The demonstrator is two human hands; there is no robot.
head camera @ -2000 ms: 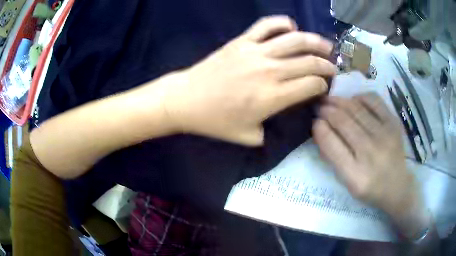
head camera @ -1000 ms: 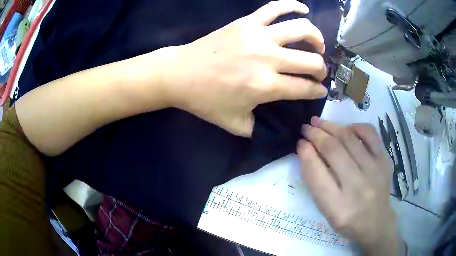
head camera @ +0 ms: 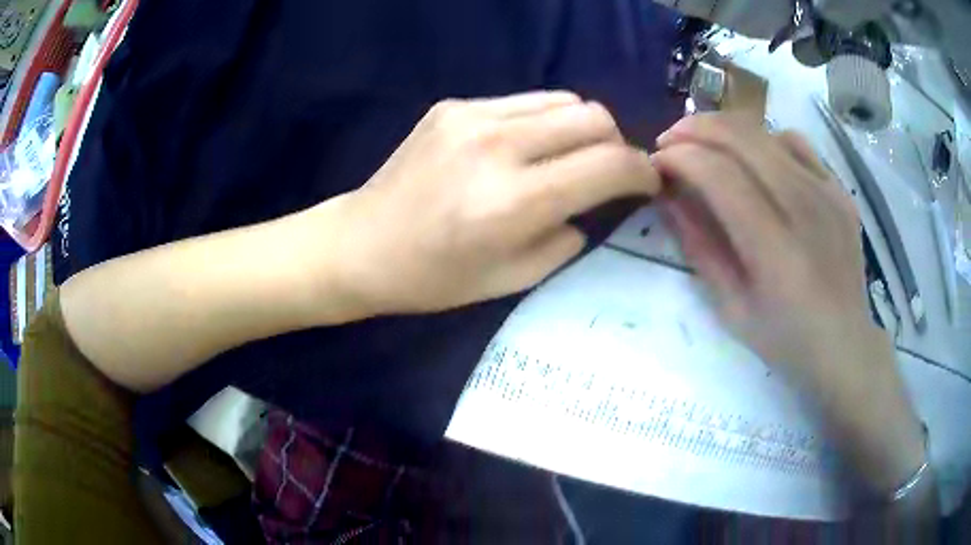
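Note:
Dark navy garment fabric (head camera: 266,96) covers the left of the white machine bed (head camera: 596,362) and hangs over the lap. My left hand (head camera: 490,202) lies on the fabric, its fingertips pinching the cloth edge. My right hand (head camera: 767,213) is partly blurred; its fingertips meet the left ones at the same edge, just below the presser foot (head camera: 705,85). A tan-brown block (head camera: 744,92) sits right of the foot. My fingers hide the pinched edge.
Curved tweezers (head camera: 875,213) lie right of my right hand, which partly covers the snips. The machine head (head camera: 735,13) is at the top right. A red-rimmed basket (head camera: 80,133) stands at the left. A printed scale (head camera: 639,415) runs along the bed's near edge.
My right hand has moved up to the cloth edge near the foot. My left fingers have drawn in from spread flat to a pinch. The camera view has shifted.

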